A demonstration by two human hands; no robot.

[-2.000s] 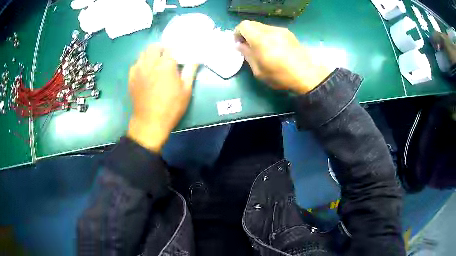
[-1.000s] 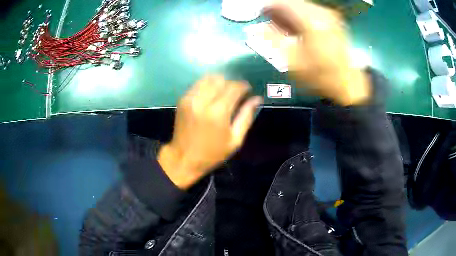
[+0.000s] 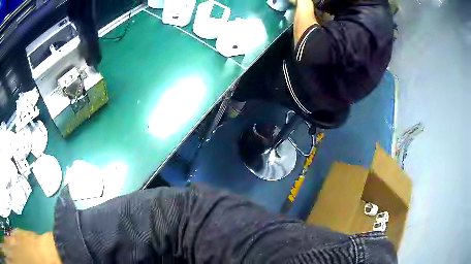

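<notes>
My right hand (image 3: 28, 250) is at the lower left edge, cut off by the frame; its fingers are out of view, so I cannot tell what it holds. My left hand is not in view. White plastic housings (image 3: 46, 174) lie heaped on the green bench at the left, just beyond my right hand. Another white housing (image 3: 85, 180) lies beside them, near my sleeve, partly washed out by glare.
A yellow-green and grey parts box (image 3: 77, 98) stands on the bench (image 3: 139, 67). White units (image 3: 210, 20) stand at the back. Another worker (image 3: 346, 56) sits at the bench by a round stool base (image 3: 268, 154). An open cardboard box (image 3: 341, 193) with white pieces is on the floor.
The view has swung to the right, showing the worker, floor and cardboard box. My left hand and the red wires have left the picture. My right hand is now at the lower left.
</notes>
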